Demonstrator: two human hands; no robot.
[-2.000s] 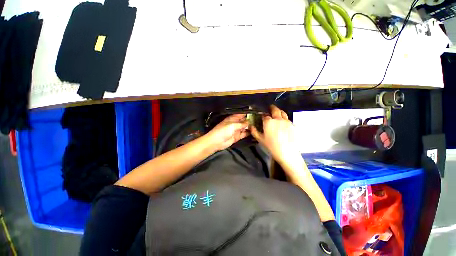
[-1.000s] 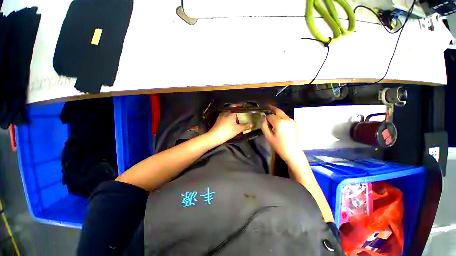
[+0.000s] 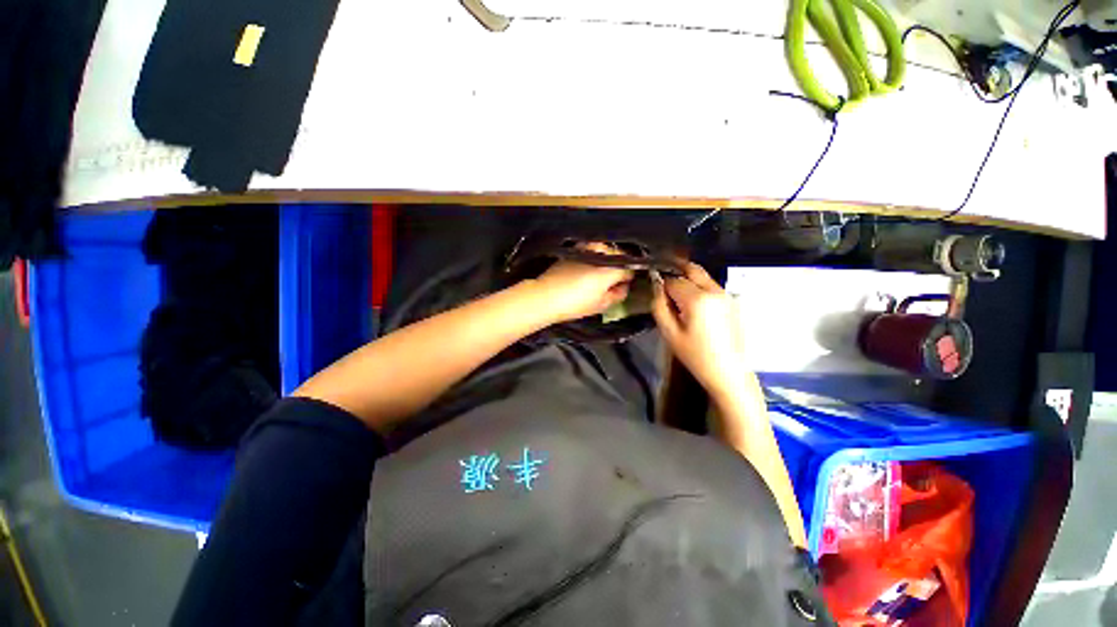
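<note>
A dark brown pouch [image 3: 576, 331] with a shiny rim lies open in my lap, just below the table's front edge. My left hand [image 3: 586, 289] is partly inside its opening, the fingertips at a small yellowish-green item [image 3: 627, 301]. My right hand [image 3: 696, 311] pinches the pouch's rim at the right side of the opening. The inside of the pouch is mostly hidden by my hands. The grey apron [image 3: 527, 527] with blue characters lies under my arms.
On the white table [image 3: 515, 123] are a black cut panel [image 3: 233, 92] with a yellow sticker and green-handled scissors [image 3: 845, 49]. A blue bin [image 3: 98, 367] with black pieces stands left, another blue bin [image 3: 919, 435] right. A dark red mug [image 3: 913, 341] lies right.
The view has shifted, so the table sits higher in the picture. My left hand has moved deeper into the pouch, and less of the yellowish-green item shows.
</note>
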